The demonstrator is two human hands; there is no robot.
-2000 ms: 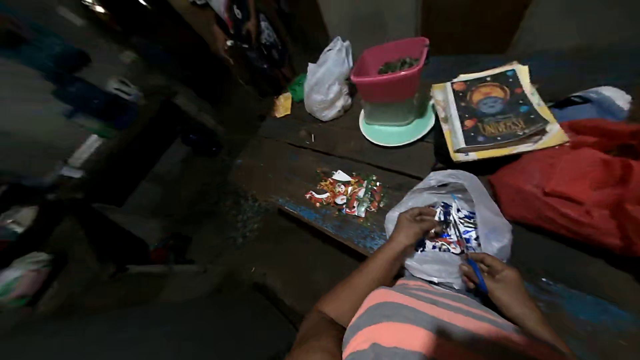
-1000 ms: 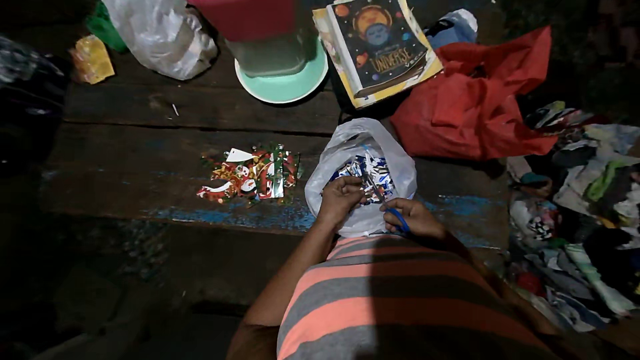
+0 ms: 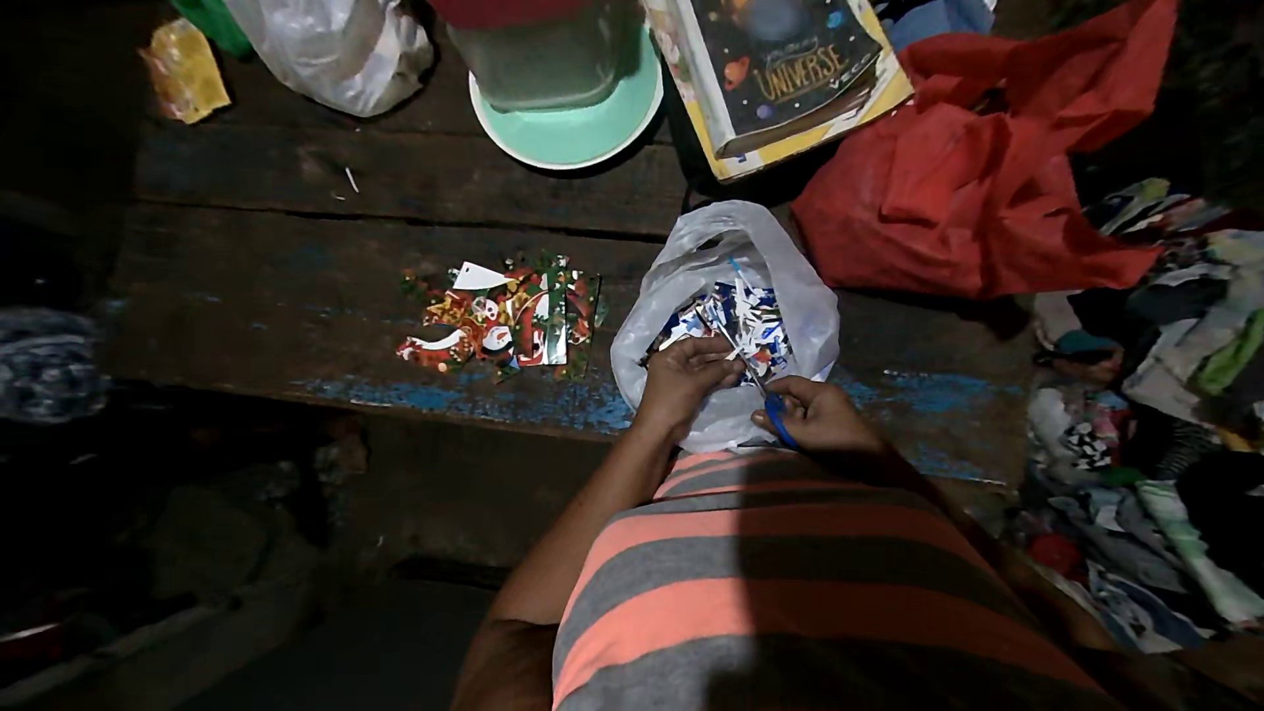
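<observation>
An open white plastic bag [image 3: 667, 296] with many small cut scraps [image 3: 755, 316] inside lies at the edge of the wooden bench. My right hand [image 3: 820, 415] holds blue-handled scissors [image 3: 778, 420], their blades pointing up and left over the bag. At the bag's front left, my left hand [image 3: 691, 375] pinches a small strip close to the blades; the strip is too small to make out well. To the left of the bag is a pile of colourful printed cut pieces [image 3: 494, 321], mostly red and green, on the bench.
Behind stand a tub [image 3: 538, 64] on a light green plate [image 3: 563, 138], a book [image 3: 800, 69] on a yellow-edged one, and a tied white bag [image 3: 336, 49]. A red fabric bag [image 3: 968, 197] lies at right, above a heap of cloths [image 3: 1136, 494]. A yellow wrapper [image 3: 186, 71] lies far left.
The view has swung right and down, bringing the cloth heap into sight. Both hands stay at the white bag, the scissors still in my right hand.
</observation>
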